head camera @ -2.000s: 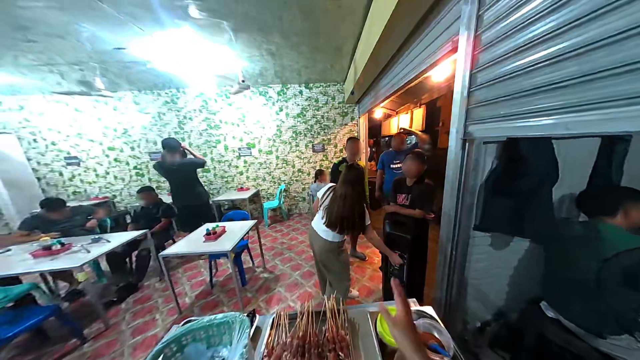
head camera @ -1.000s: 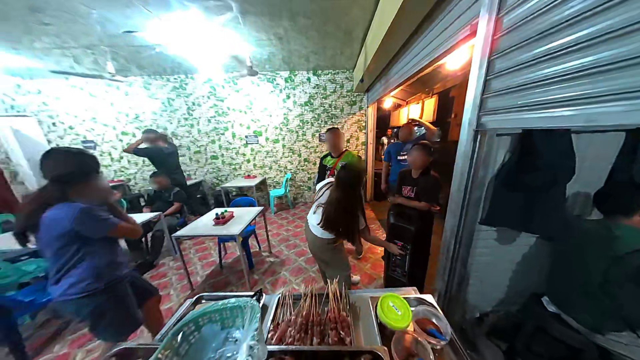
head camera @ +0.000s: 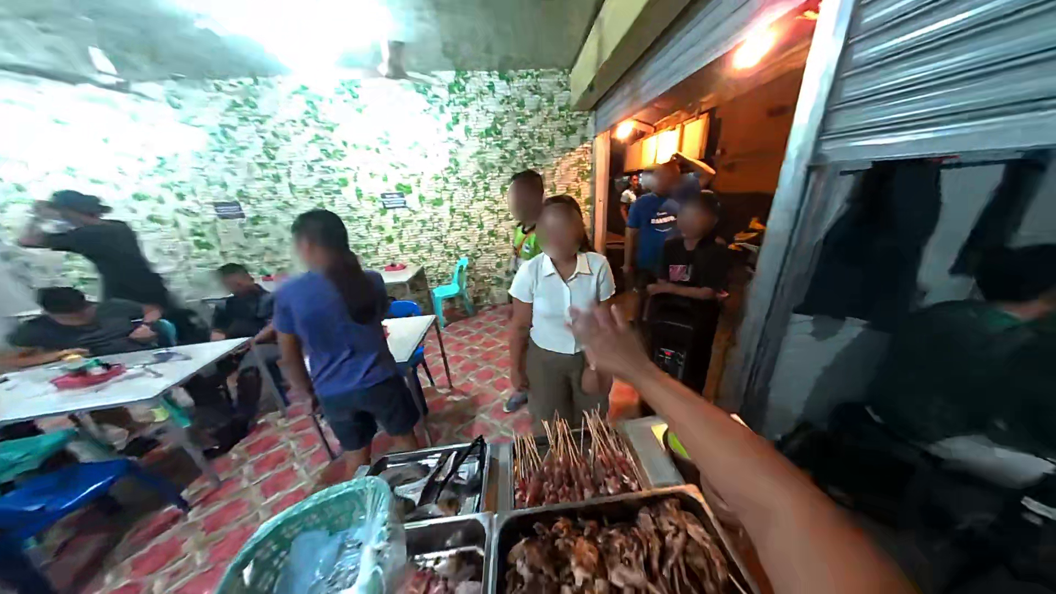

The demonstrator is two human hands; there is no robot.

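My right hand (head camera: 609, 340) is raised with its fingers apart and holds nothing; in the view it overlaps a person in a white shirt who stands past the trays. My right forearm crosses over the right side of the food stand. Below it, a metal tray holds many skewers of meat (head camera: 577, 470). Nearer, a second metal tray is filled with dark cooked meat pieces (head camera: 610, 549). Black tongs (head camera: 450, 474) lie in a tray at the left. A green plastic basket (head camera: 272, 528) with clear plastic bags stands at the front left. My left hand is out of view.
A person in a blue shirt (head camera: 342, 322) stands beside a white table (head camera: 165, 375). Others sit at the left or stand near the doorway. A black speaker (head camera: 672, 351) stands before the doorway, and a green-lidded container (head camera: 676, 445) sits partly behind my forearm.
My right hand, not seen one second ago, is raised into view. The person at the speaker has turned to face me. The person in blue has moved right, toward the middle tables.
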